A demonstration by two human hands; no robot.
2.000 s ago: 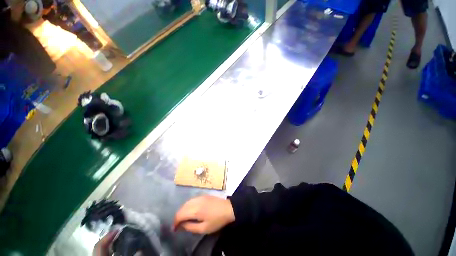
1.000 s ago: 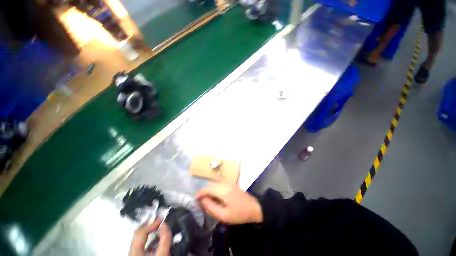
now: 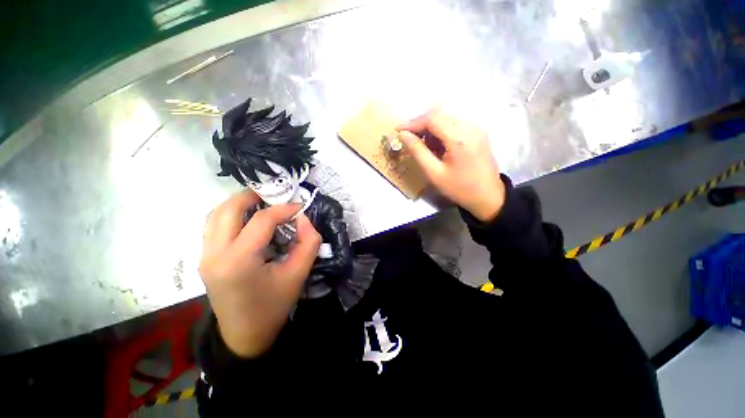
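Note:
The figure (image 3: 263,143), with spiky black hair, a white grinning face and a glossy black jacket, is at the bench's near edge, face up towards me. My left hand (image 3: 260,265) is closed round its neck and chest, thumb and finger pinched over a pale bit at the collar. My right hand (image 3: 461,163) is over the tan cardboard pad (image 3: 363,135), thumb and forefinger at the white blob (image 3: 396,144) among brown specks. Whether it pinches anything is hidden by glare and fingers.
Pale thin sticks (image 3: 194,107) lie loose on the shiny metal bench (image 3: 82,204) beyond the figure. A white scoop-like piece (image 3: 608,72) lies far right. The green belt (image 3: 73,37) is at top left, a red stool (image 3: 155,351) below the bench, and blue bins (image 3: 719,282) on the right.
The view has swung down over the bench. The figure now shows face up in my left hand. My right hand has moved from beside the figure to the pad's white blob.

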